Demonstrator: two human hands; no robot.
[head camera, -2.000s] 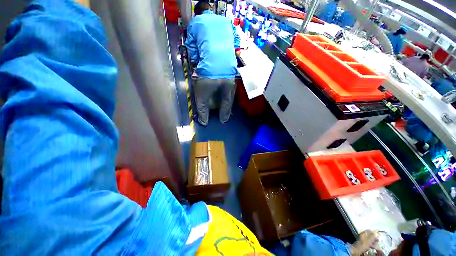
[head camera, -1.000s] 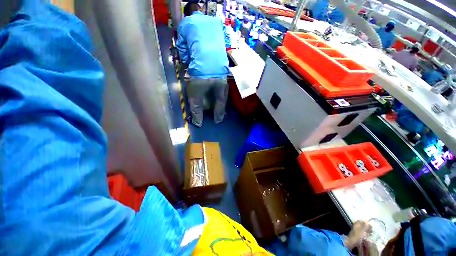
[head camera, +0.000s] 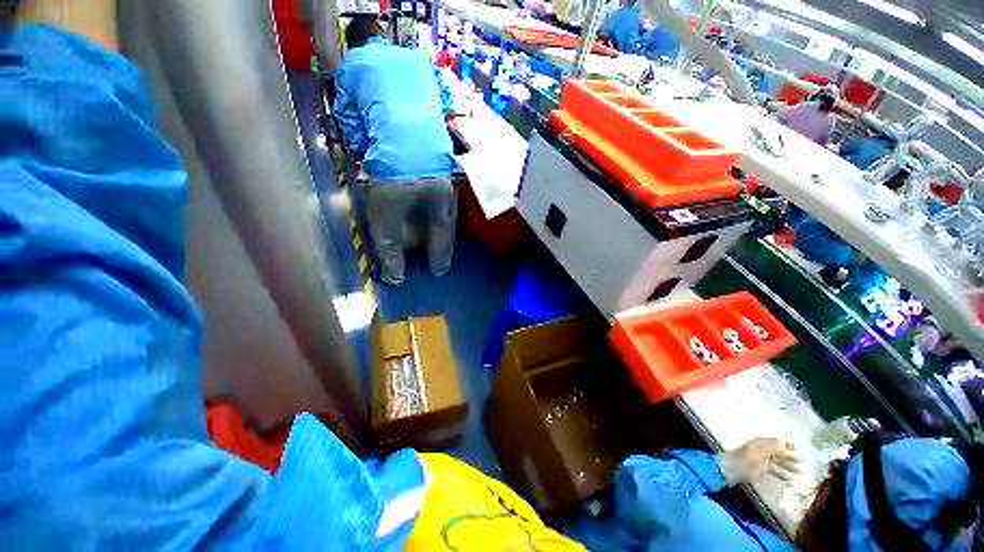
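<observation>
My left arm, in a blue sleeve, is raised along the left side. Only a strip of bare skin above its cuff shows at the top left edge; the hand is cut off. My right hand is out of the picture. Nearest in front are an open brown carton (head camera: 550, 431) beside the bench, a smaller carton (head camera: 417, 380) on the floor with pale contents showing, and an orange-red compartment tray (head camera: 647, 361) on the bench with small white parts in several pockets.
A person in blue (head camera: 912, 491) sits at the bench (head camera: 718, 415) at lower right, one hand on it. Another person (head camera: 399, 119) stands bent ahead. Orange trays (head camera: 637, 146) top a white machine (head camera: 588, 226). A blue object (head camera: 529, 313) lies behind the carton. A grey curtain-like surface stands left.
The whole view has shifted, so the cartons, trays and machine sit further left. The seated person's hand now lies spread on the bench. My sleeve stays raised.
</observation>
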